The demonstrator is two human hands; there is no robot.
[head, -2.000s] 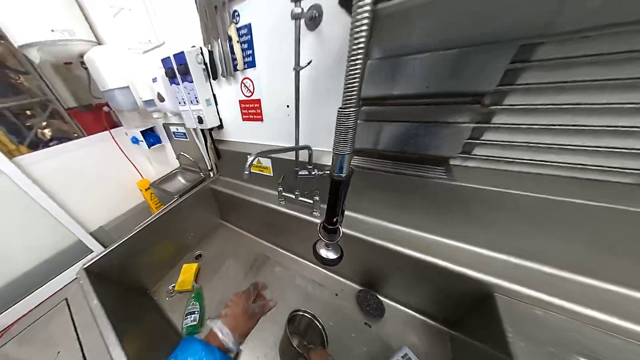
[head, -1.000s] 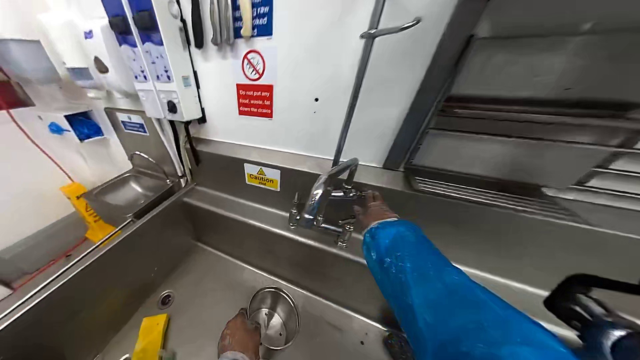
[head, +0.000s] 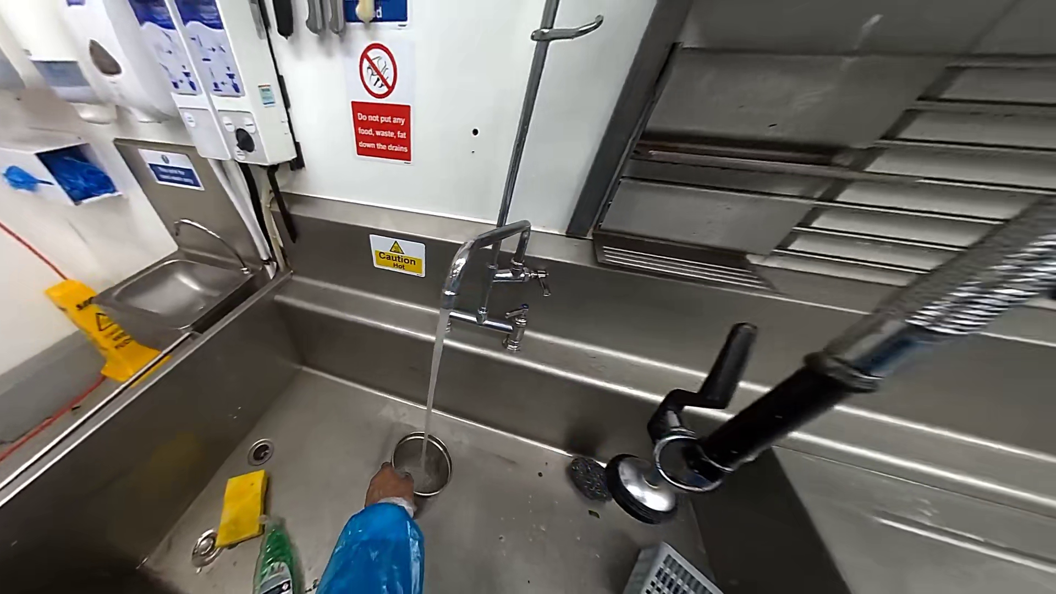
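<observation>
My left hand, below a blue sleeve, grips the near left rim of a round metal container on the sink floor. Water runs from the curved chrome tap straight into it. My right hand is out of view. Left of my left hand lie a yellow sponge cloth and a green bottle. A dark scourer rests against the back of the sink floor, to the right of the container.
A black-handled pre-rinse spray head hangs over the right side of the basin. A grey plastic basket stands at the bottom edge. Beyond the left sink wall are a small hand basin and a yellow caution sign. A metal rack is upper right.
My right hand, at the tap one second ago, has left the view. Water now flows from the spout into the container. The spray head hangs farther into view.
</observation>
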